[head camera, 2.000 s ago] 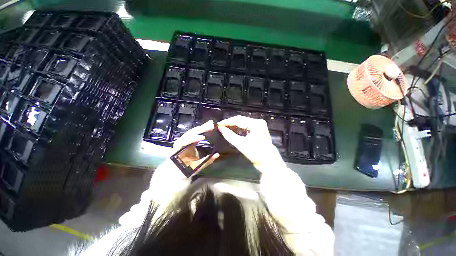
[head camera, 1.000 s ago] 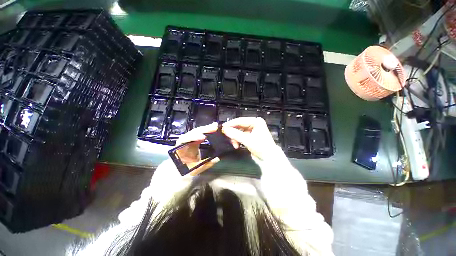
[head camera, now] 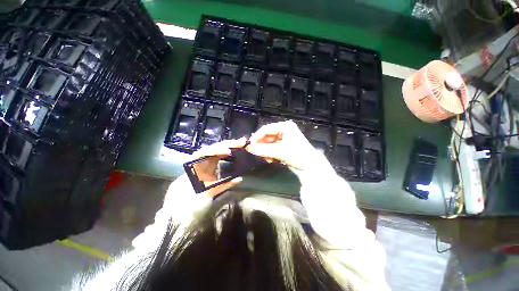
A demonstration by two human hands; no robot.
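Observation:
A flat dark display module (head camera: 226, 172) lies tilted in my left hand (head camera: 214, 152), over the front edge of the blister tray. Its glossy face reflects orange-brown at the left end; the right end is matt black. My left hand grips it by its long edges. My right hand (head camera: 272, 143) has its fingertips together at the module's right end, near the upper corner; whether they pinch a small tab is too small to tell. The black blister tray (head camera: 279, 82) has three rows of several pockets, and the hands hide part of its front row.
A tall stack of black trays (head camera: 74, 131) stands at the left. A pink-orange desk fan (head camera: 433, 92), a black smartphone-like slab (head camera: 421, 169), a white power strip (head camera: 473, 177) and tangled cables (head camera: 501, 125) are at the right. The wearer's hair covers the bottom centre.
The view has shifted slightly. The module's left end has turned a little and sits further left. The right fingertips stay close to its right end.

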